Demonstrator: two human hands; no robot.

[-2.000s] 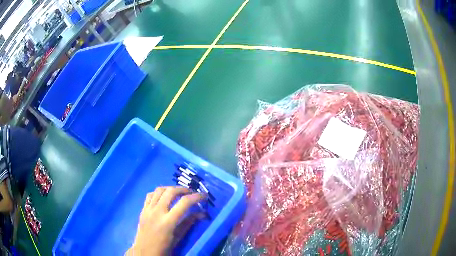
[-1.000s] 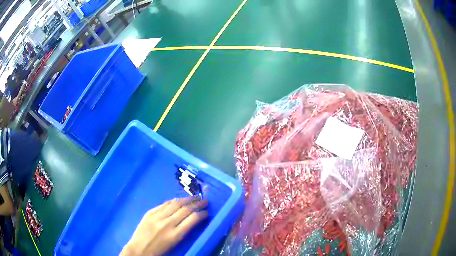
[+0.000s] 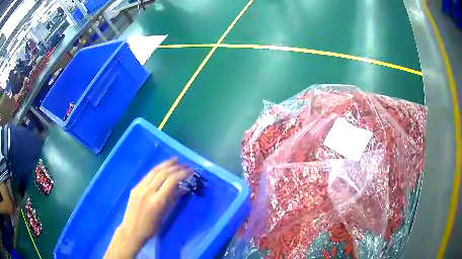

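Note:
The blue plastic bin (image 3: pixel 117 157) lies in front of me, its lower part cut off by the picture's bottom edge. My left hand (image 3: pixel 154 195) reaches into it, back of the hand up and slightly blurred. Its fingers are at the left side of a small bunch of black-and-white rods (image 3: pixel 195 183) near the bin's right wall. The rods are blurred, and the palm is hidden, so I cannot tell whether the fingers grip any. My right hand is not in view.
A large clear bag of red sleeves (image 3: pixel 299 202) with a white label (image 3: pixel 347 138) lies right of the bin. A second blue bin (image 3: pixel 109 96) stands at the back left. Red-and-black bundles (image 3: pixel 43 178) and a person's arm (image 3: pixel 6 195) are at the far left.
My left hand has moved up and left, from below the rods to their left side. The rods now show darker and blurred, with less white visible.

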